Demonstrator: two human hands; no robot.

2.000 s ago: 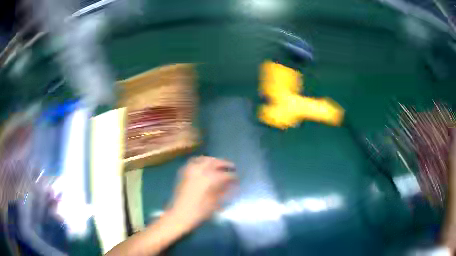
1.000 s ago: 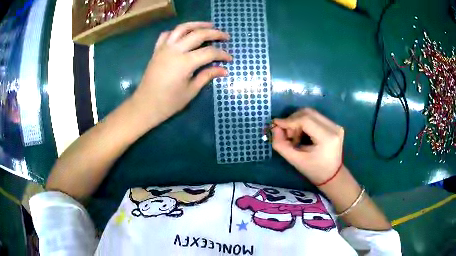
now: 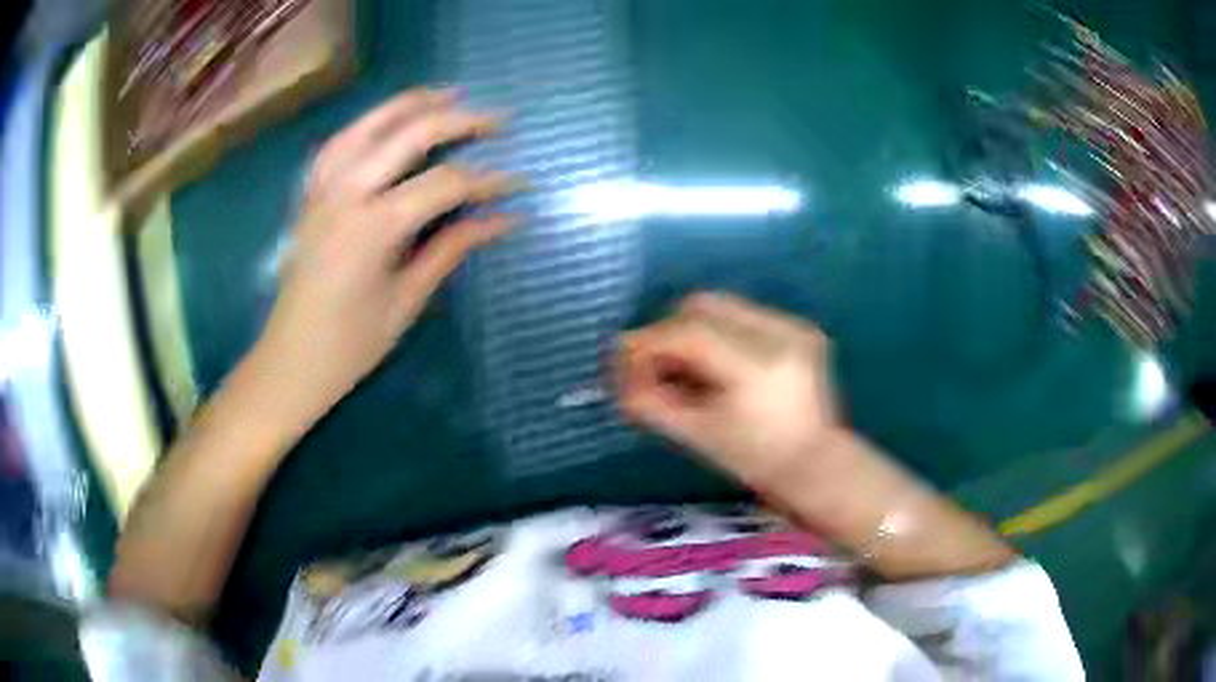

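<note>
The perforated strip [image 3: 554, 280] lies lengthwise on the green bench in front of me, blurred. My left hand [image 3: 387, 200] is spread, its fingertips at the strip's left edge, with nothing seen in it. My right hand [image 3: 734, 380] is at the strip's lower right edge, thumb and forefinger pinched together. A small whitish piece [image 3: 583, 396] shows just left of its fingertips, over the strip. It looks like the end of a small wired part, but blur hides its shape and whether it touches the strip.
A cardboard box [image 3: 247, 127] with red wired parts is at the upper left. White and black strips [image 3: 107, 293] run down the left side. A loose pile of wired parts [image 3: 1147, 173] lies at the right, with a dark cord [image 3: 1007, 200] blurred beside it.
The view has shifted, so the strip, box and hands appear further left. The glue gun's edge has left the picture. Both hands keep about the same places at the strip.
</note>
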